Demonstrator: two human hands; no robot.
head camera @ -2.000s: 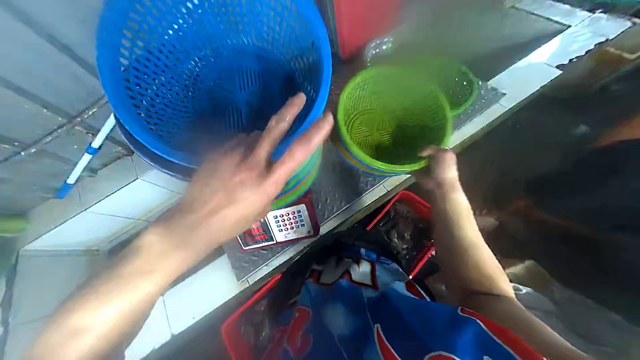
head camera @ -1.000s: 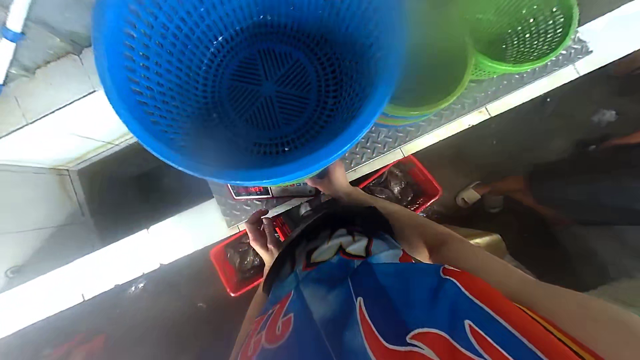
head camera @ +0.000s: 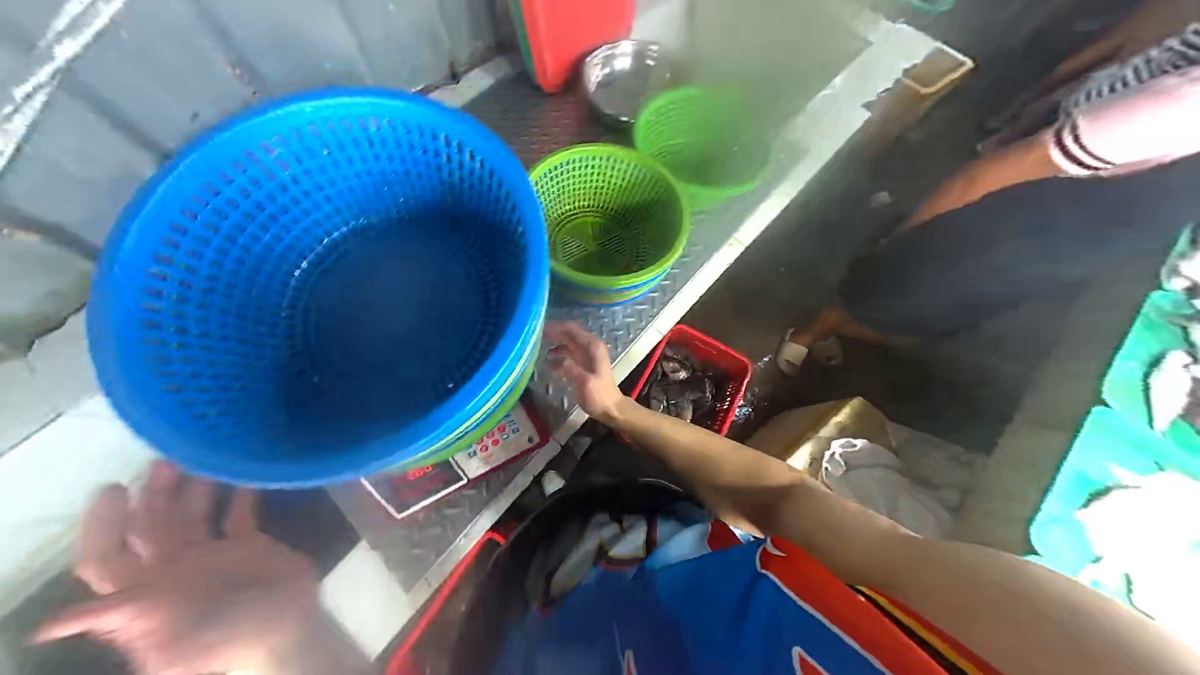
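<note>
A stack of large plastic baskets, blue on top (head camera: 375,309) with green below, stands at a digital scale (head camera: 469,459) with a red display and keypad. Below the stack's front left rim, my left hand (head camera: 187,572) is spread with fingers apart, blurred and holding nothing visible. My right hand (head camera: 586,366) is just right of the stack, fingers apart and slightly curled, over the diamond-plate metal counter (head camera: 623,323). Past it stands a smaller stack of baskets, green on top (head camera: 605,220), beside another green basket (head camera: 703,145).
A metal bowl (head camera: 626,80) and a red board (head camera: 572,37) stand at the back. On the floor are a red crate (head camera: 717,361) holding what look like fish, and a pale sack (head camera: 881,483). A person's arm (head camera: 994,173) and legs are at the right, near green trays (head camera: 1078,469).
My left hand has moved away from near the scale and opened out to the left. My right hand has come out from the front of the large stack to its right side. The view has shifted.
</note>
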